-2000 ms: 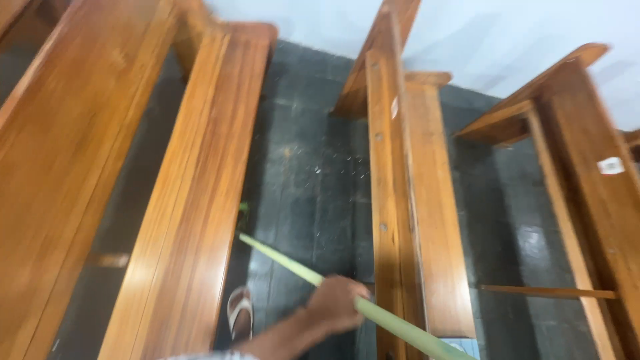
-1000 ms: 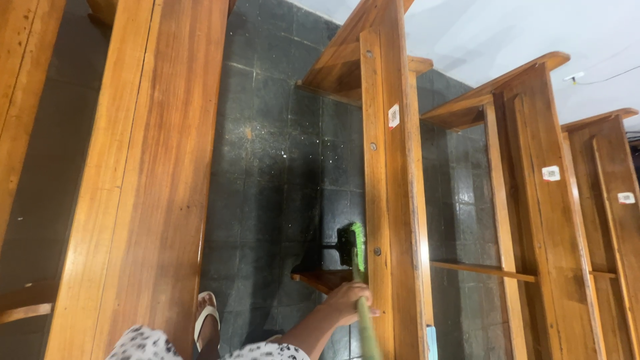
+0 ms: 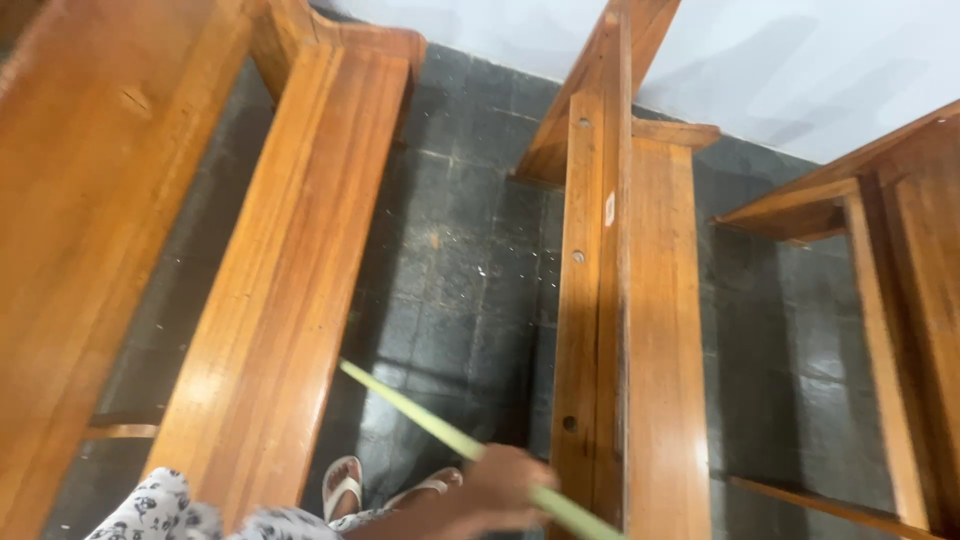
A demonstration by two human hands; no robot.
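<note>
Low in the view, my left hand (image 3: 511, 484) is closed around a pale green broom handle (image 3: 412, 411). The handle slants from the lower right up to the left, and its far end passes out of sight at the edge of a wooden bench seat (image 3: 281, 300). The broom head is hidden. Beneath the handle lies a dark tiled floor (image 3: 442, 300) with small light bits (image 3: 481, 271) scattered on it. My right hand is outside the frame.
Right of the hand stands another wooden bench (image 3: 664, 315), with a further bench (image 3: 930, 247) beyond it. A large wooden backrest (image 3: 97, 187) fills the left. The white wall (image 3: 750, 60) runs behind. My sandalled feet (image 3: 343, 484) stand between benches.
The broom's far end has swung left, from beside the right-hand bench to the left bench's edge. Its green bristles showed one second ago and are now hidden. The view has shifted.
</note>
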